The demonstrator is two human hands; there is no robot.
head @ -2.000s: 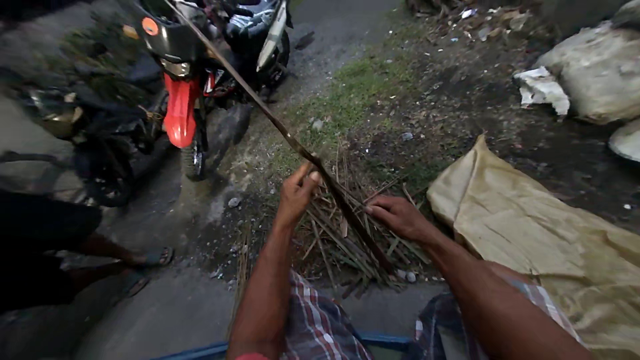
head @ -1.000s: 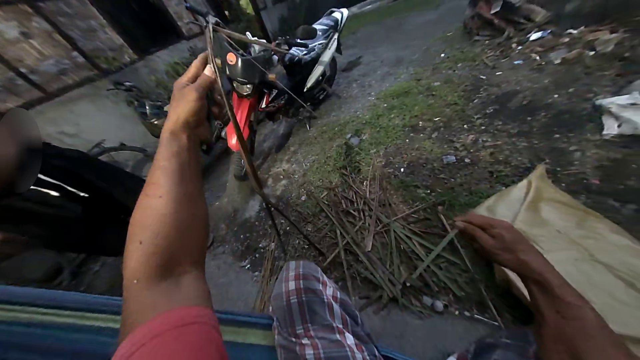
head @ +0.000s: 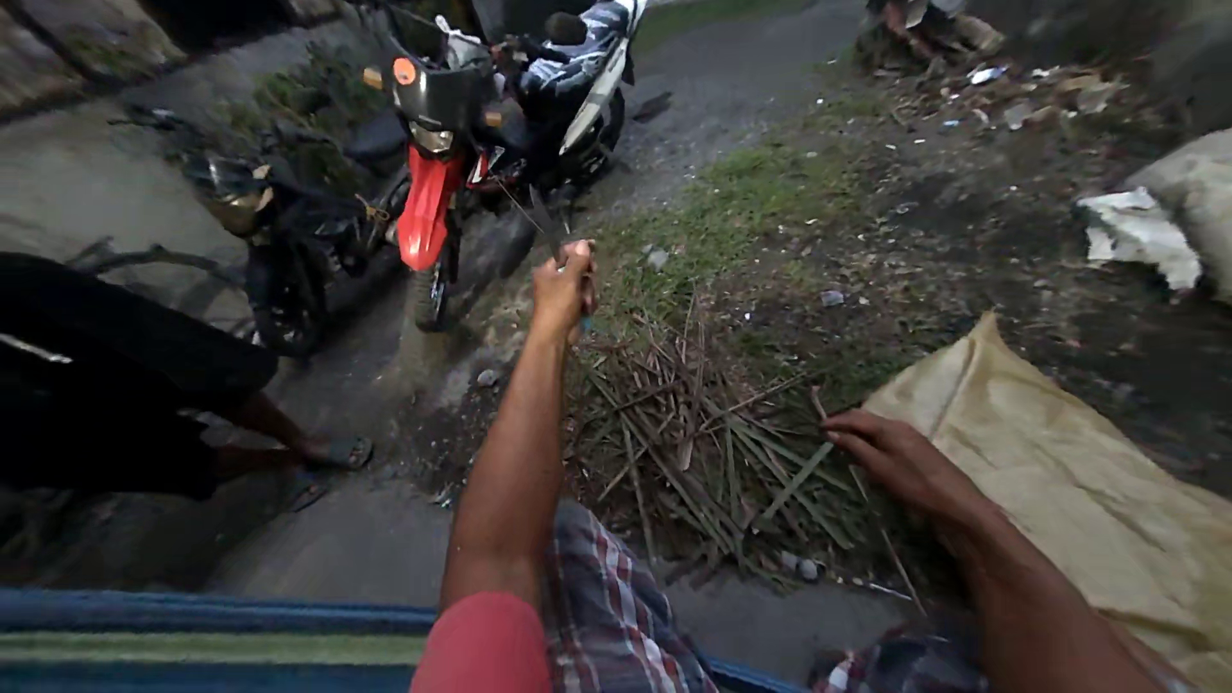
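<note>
My left hand [head: 566, 289] is stretched forward, closed around what looks like a knife [head: 549, 219], its narrow grey blade pointing up and away; a bit of blue shows under the fist. A thin strip runs beside the blade. At the right, my right hand [head: 890, 460] pinches a thin pale-brown strip [head: 881, 515] that slants down toward my knee. Between the two arms, a pile of green and brown leaf strips and midribs [head: 712, 443] lies on the ground, below my left hand and left of my right fingers.
A beige woven sack [head: 1049, 481] lies right of the pile. Ahead stand a red-fendered motorcycle [head: 428, 207] and a dark one [head: 279, 250]. A person in dark clothing [head: 115, 385] stands at the left. Striped blue-green fabric [head: 212, 640] is beside me.
My left hand was raised with a long dark stalk a second ago; it is now lower, and that stalk no longer shows. My right hand stays beside the sack.
</note>
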